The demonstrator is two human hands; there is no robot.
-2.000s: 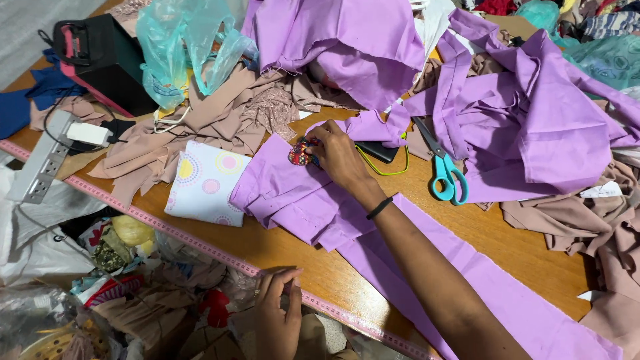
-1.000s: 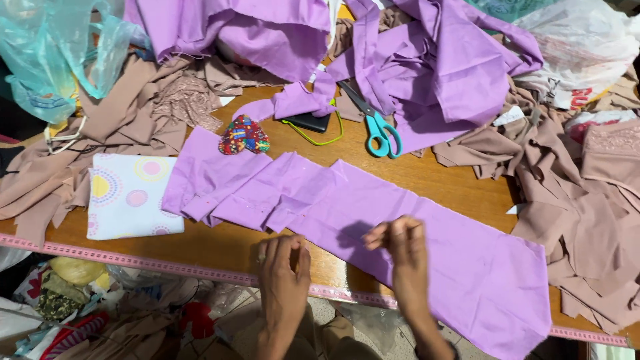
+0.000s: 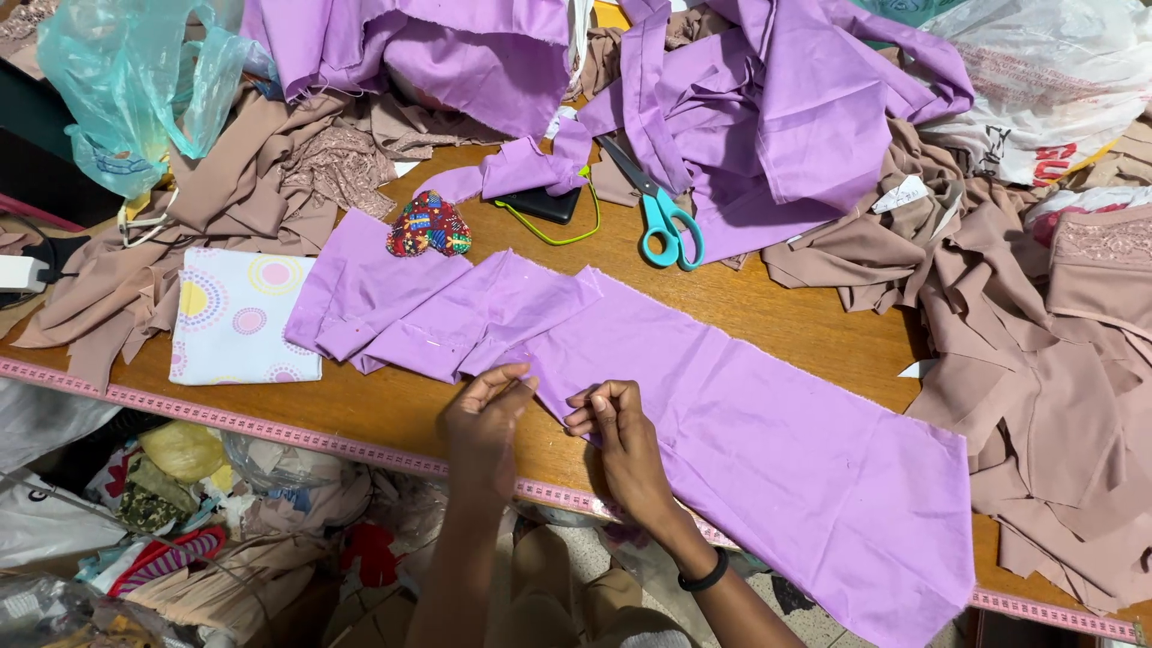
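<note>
A long strip of purple fabric lies across the wooden table, folded in pleats at its left end. At the strip's front edge, my left hand has thumb and fingertips pinched together; whether a pin or the cloth is between them cannot be told. My right hand, with a black wristband, is just to the right, fingers curled at the same edge; its hold is unclear. A patterned pincushion rests on the strip's left end. Turquoise-handled scissors lie partly opened behind the strip.
A folded dotted cloth lies left, beside the strip. A pink measuring tape runs along the table's front edge. A black phone lies partly under purple scraps. Beige fabric is heaped at right. Plastic bags stand at the back.
My right hand was at the pincushion two seconds ago, and has moved away to the strip's front edge. My left hand has moved up to that edge. The view has shifted.
</note>
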